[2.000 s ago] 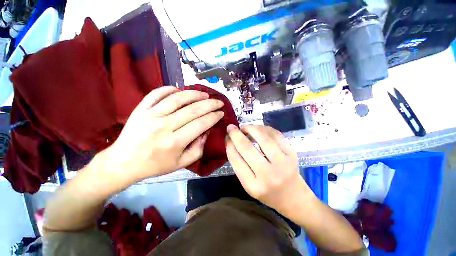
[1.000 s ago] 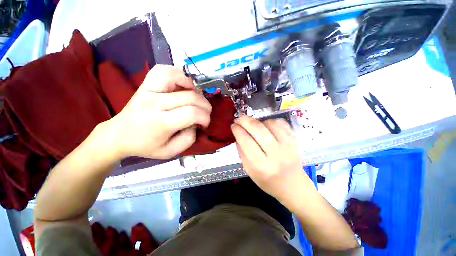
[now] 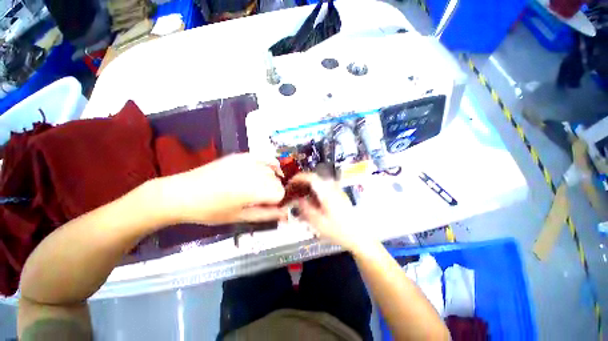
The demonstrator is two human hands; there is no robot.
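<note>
A dark red knit garment [image 3: 100, 160] lies in a heap at the left of the table. A small red part of it [image 3: 291, 166] shows at the needle area of the white sewing machine [image 3: 360, 86]. My left hand [image 3: 243, 190] lies over this red fabric with fingers bent around it, just left of the needle area. My right hand [image 3: 323, 206] is blurred and pinches the fabric edge just in front of the needle area. The fingertips of both hands are close together. The presser foot is too small and blurred to make out.
Black thread snips [image 3: 438, 189] lie right of the needle area. A purple-black board [image 3: 190, 130] lies under the garment. A blue bin [image 3: 497, 286] with white and dark red pieces stands by my knees. A black bag [image 3: 312, 30] lies behind the machine. Yellow-black tape [image 3: 510, 120] marks the floor.
The view has lifted and widened, so the machine looks smaller and the floor behind shows. My hands stay at the needle area with the red fabric, and the right hand is now blurred.
</note>
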